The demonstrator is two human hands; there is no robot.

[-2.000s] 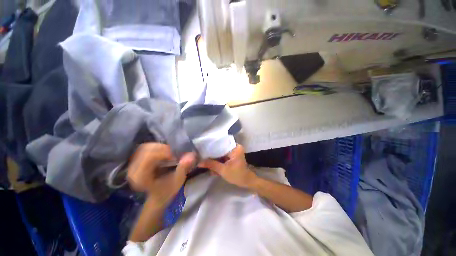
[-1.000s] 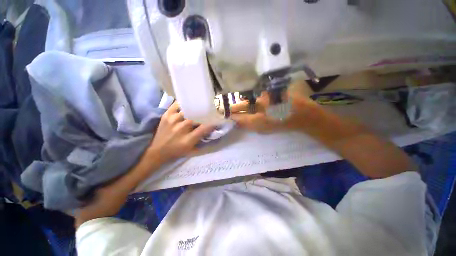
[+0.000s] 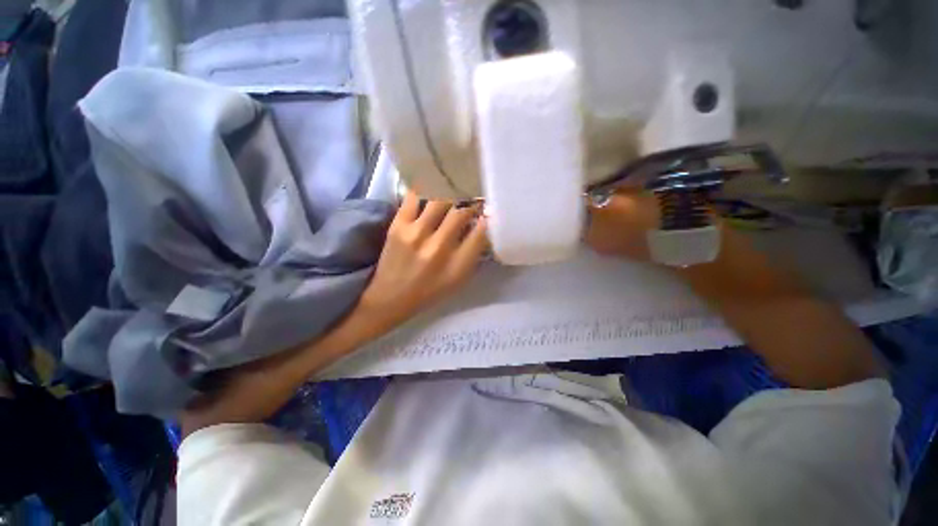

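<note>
The grey-blue garment (image 3: 309, 252) lies bunched on the table at the left, with a small white label (image 3: 203, 301) on it. My left hand (image 3: 434, 241) lies at the garment's right edge beside the needle area, fingers bent and fingertips partly under the machine head. My right hand (image 3: 622, 224) is on the other side of the needle area, mostly hidden behind the white front part of the sewing machine (image 3: 530, 154). The needle, the presser foot and any cloth at my fingertips are hidden.
A printed tape measure (image 3: 555, 334) runs along the table's front edge. A clear plastic bag (image 3: 910, 241) lies at the far right. Thin tools (image 3: 756, 214) lie behind my right forearm. Dark cloth (image 3: 87, 154) hangs at the far left. Blue baskets (image 3: 345, 409) show below the table edge.
My hands moved from the garment edge near my lap up to the needle area, and the garment's edge went with them. The view moved closer to the machine head, which now covers the needle.
</note>
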